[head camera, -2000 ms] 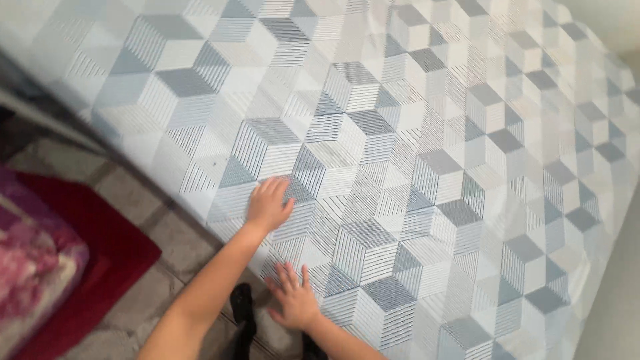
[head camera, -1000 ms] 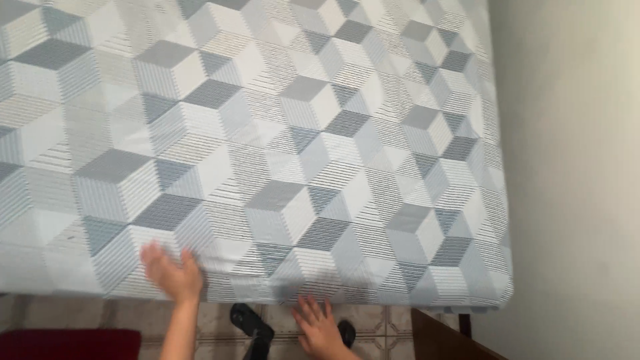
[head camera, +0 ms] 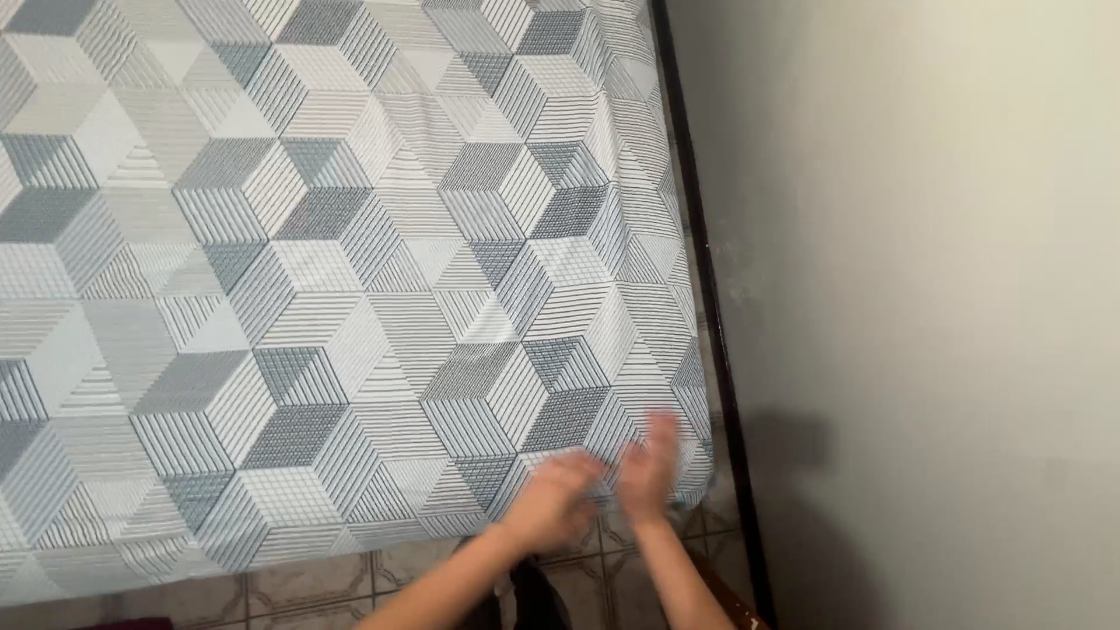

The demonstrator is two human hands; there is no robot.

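Observation:
A sheet with a grey, blue and white geometric cube pattern (head camera: 324, 262) covers a mattress and fits around its near right corner. My left hand (head camera: 556, 503) is at the mattress's near edge, its fingers curled and blurred; I cannot tell whether it pinches the cloth. Just right of it, close to the corner, my right hand (head camera: 649, 468) has its fingers pointing up and away, also blurred. Nothing shows in the right hand. Slight wrinkles run along the sheet's right side.
A pale wall (head camera: 927, 262) rises on the right, with a dark strip (head camera: 713, 324) along its base and a narrow gap beside the mattress. Patterned floor tiles (head camera: 306, 586) and my dark footwear (head camera: 535, 599) lie below. A dark red item (head camera: 131, 624) shows at bottom left.
The view has shifted toward the mattress's right corner. Both hands have moved right along the near edge to that corner and are closer together than one second ago.

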